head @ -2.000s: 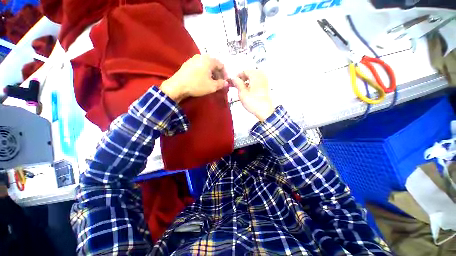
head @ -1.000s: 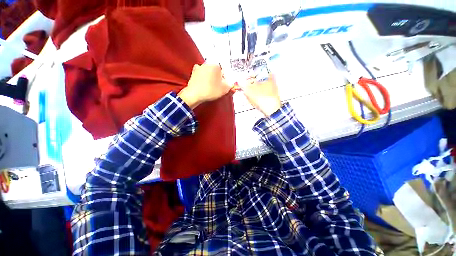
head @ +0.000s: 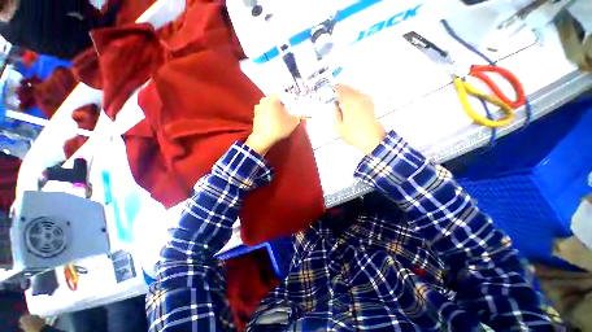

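The rust-red garment piece [head: 201,97] lies left of the needle and drapes over the table's front edge. My left hand [head: 274,122] is at its right edge near the needle, its fingers closed on the cloth edge. My right hand [head: 356,117] is just right of the presser foot [head: 300,91], fingers curled and apart from my left hand; its fingertips are overexposed, so I cannot tell whether it holds anything. The white sewing machine [head: 389,23] with "JACK" lettering spans the top.
Scissors with red and yellow handles [head: 483,97] lie right of my right hand, over a dark cord. A grey motor housing [head: 61,230] is at far left. A blue basket [head: 513,207] is below right. Part of a person [head: 49,23] shows at top left.
My right hand has parted from my left hand and moved to the right side of the presser foot. My left hand stays at the cloth edge. The view has turned and shifted left.
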